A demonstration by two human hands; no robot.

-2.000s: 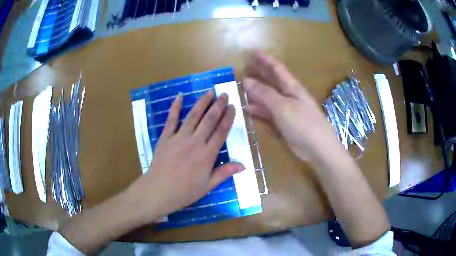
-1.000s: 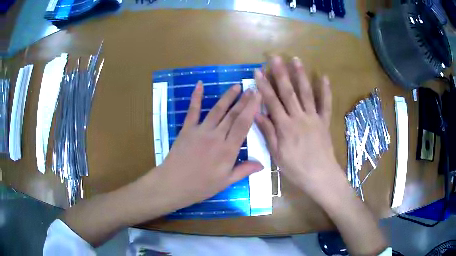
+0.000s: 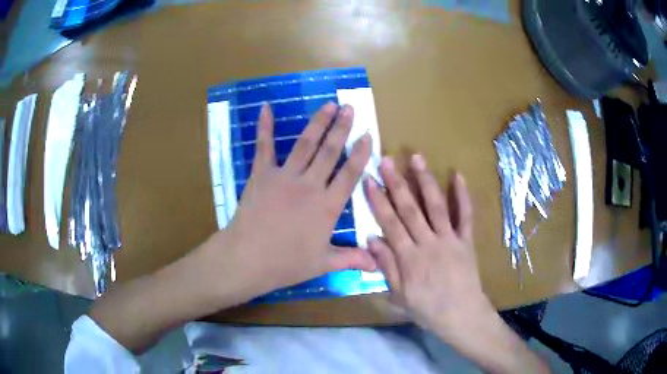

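Note:
The blue cell assembly (image 3: 245,135) lies on the brown tabletop, with silver lines across it. A white strip (image 3: 219,164) lies along its left edge and a wider white strip (image 3: 353,98) along its right edge. My left hand (image 3: 292,197) lies flat on the assembly with spread fingers, fingertips reaching the right white strip. My right hand (image 3: 431,248) lies beside the right edge, fingers apart, fingertips at the strip's edge. The ribbon along that edge is not visible now; whether it is under the strip cannot be told.
At left lie a long silver ribbon pile (image 3: 99,175) and white strips (image 3: 62,161). At right lie a short ribbon pile (image 3: 526,175), a white strip (image 3: 581,193) and a black iron stand (image 3: 621,182). A grey round device (image 3: 585,47) stands back right; finished assemblies (image 3: 91,14) lie back left.
My right hand came down onto the right edge, then slid toward the front edge. The silver ribbon outside that edge no longer shows. My left hand has stayed on the assembly.

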